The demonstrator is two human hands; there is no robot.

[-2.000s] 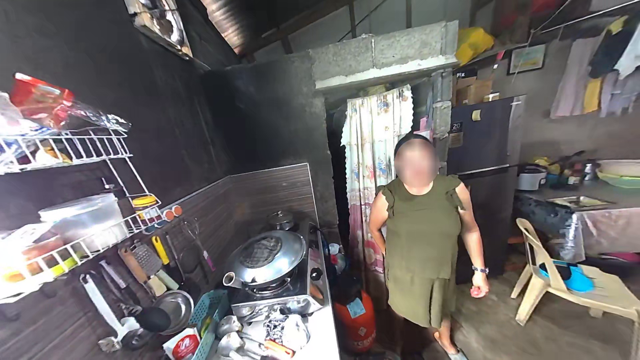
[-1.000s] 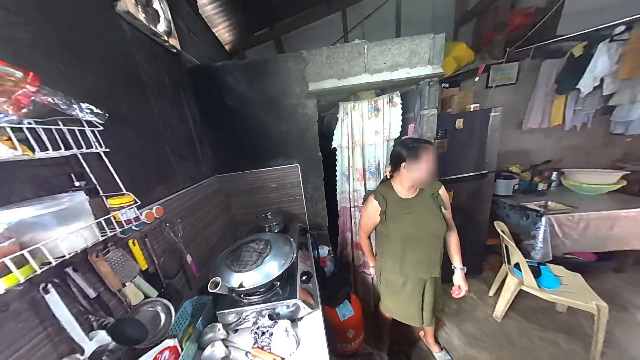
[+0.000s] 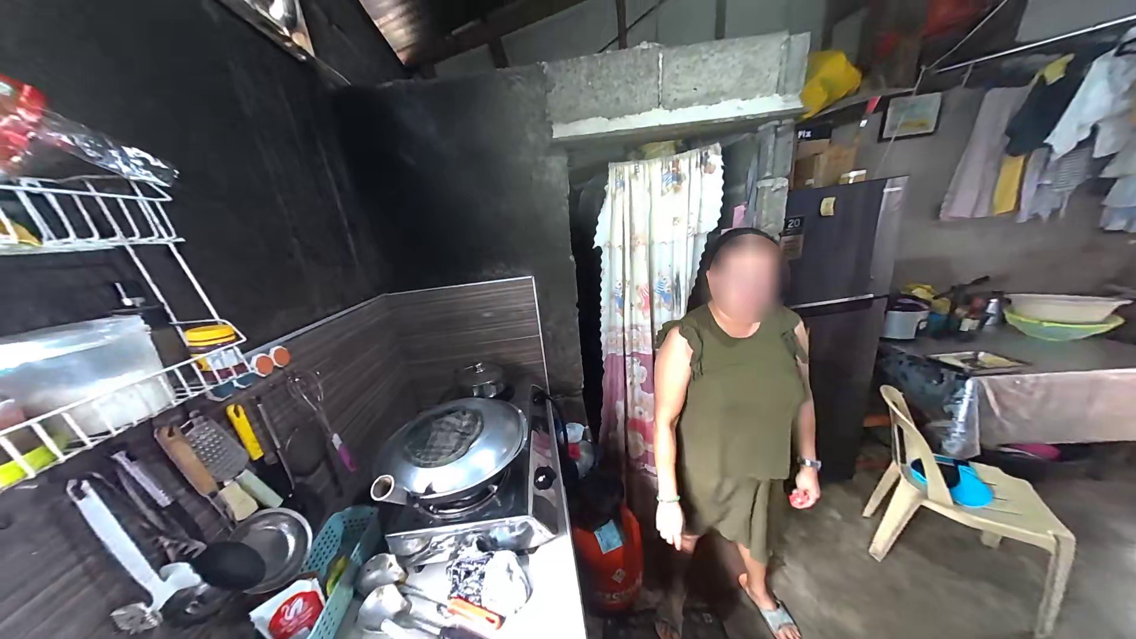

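Neither of my hands shows in the head view. A wide metal wok with a domed lid [image 3: 470, 453] sits on a steel gas stove [image 3: 532, 506]; a small lidded pot [image 3: 480, 380] stands behind it. In front of the stove, metal ladles [image 3: 383, 605] and a patterned cloth [image 3: 475, 572] lie on the white counter. A teal plastic basket [image 3: 342, 568] is at their left. Spatulas, a grater [image 3: 216, 448], a whisk [image 3: 306, 390] and a black ladle [image 3: 227, 565] hang along the wall under a white wire rack [image 3: 89, 408].
A person [image 3: 745, 382] in a green dress stands right of the stove, a small red thing in one hand. Beside the counter is an orange gas cylinder [image 3: 612, 555]. Behind are a curtain [image 3: 661, 248] and a dark refrigerator [image 3: 843, 266]; farther right, a beige plastic chair [image 3: 1003, 510] and a table [image 3: 1056, 399].
The person's head, turned aside one second ago, faces this way again. The arm nearer the stove now hangs at the person's side with its hand in sight.
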